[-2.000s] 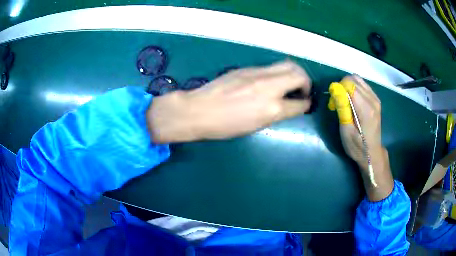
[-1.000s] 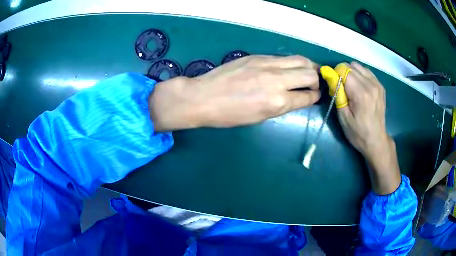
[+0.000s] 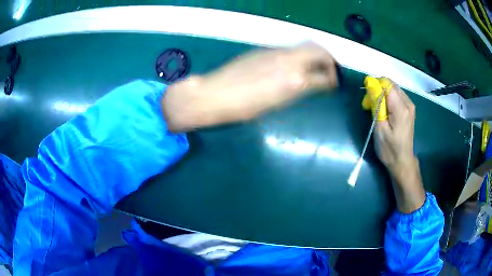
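My left hand [image 3: 264, 81] is blurred over the upper middle of the green bench. A dark edge of a black ring part [image 3: 339, 75] shows at its fingertips; most of it is hidden. My right hand [image 3: 393, 118], with yellow finger cots [image 3: 377, 97] on thumb and index finger, holds a thin applicator [image 3: 369, 137]. Its whitish tip points down and left over the bench. The hands are apart. Another black ring part [image 3: 172, 65] lies flat on the bench by my left forearm.
A white rail [image 3: 178, 20] curves between the bench and the green belt. Black rings [image 3: 358, 27] lie on the belt, and small dark parts [image 3: 9, 84] at the far left. A metal bracket [image 3: 452, 89] is on the rail at right. An open cardboard box [image 3: 472, 186] stands at the right edge.
My left hand has moved up and away from my right hand. The rings near my left wrist no longer show. The rings on the belt have shifted left. The applicator now hangs more steeply.
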